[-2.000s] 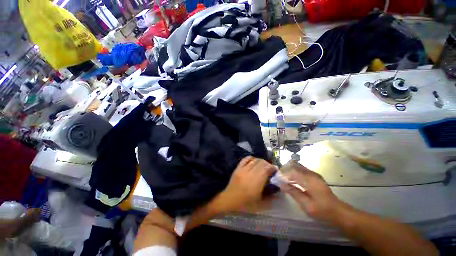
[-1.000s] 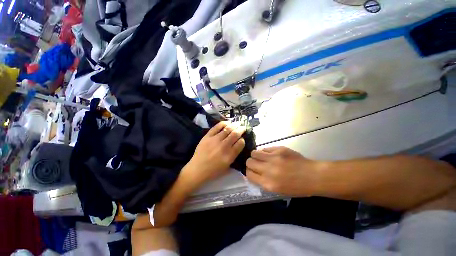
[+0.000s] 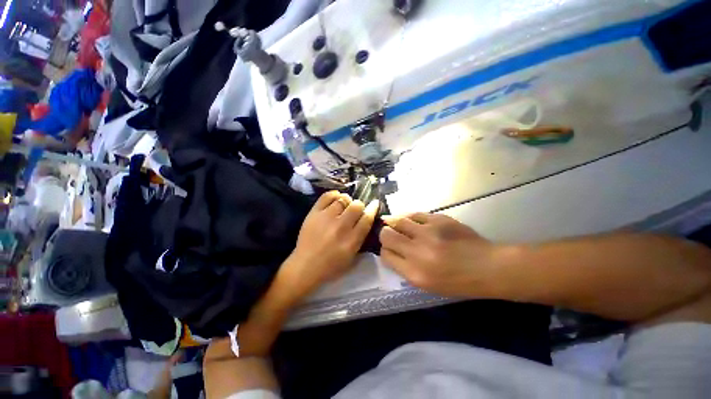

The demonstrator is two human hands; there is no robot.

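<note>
My left hand [image 3: 334, 236] lies on the machine bed just in front of the lit presser foot [image 3: 369, 187], fingertips pressing the edge of black cloth. My right hand [image 3: 431, 251] is close to its right, fingers pinching the same small dark piece [image 3: 374, 236] between the hands. The black garment [image 3: 222, 226] is bunched left of the needle, beside my left wrist. The white sewing machine head [image 3: 468, 86] has a blue stripe and "JACK" lettering. My fingers hide most of the cloth at the needle.
Green-orange snips [image 3: 539, 135] lie on the machine right of the needle. Grey-white and black garments [image 3: 164, 47] are heaped behind at the left. A grey machine part with a round vent [image 3: 68, 269] stands at far left. The ribbed table edge [image 3: 351, 309] runs before my lap.
Since one second ago, both hands have drawn closer together at the needle, and less dark cloth shows between them. The white patch below my right fingers no longer shows clearly.
</note>
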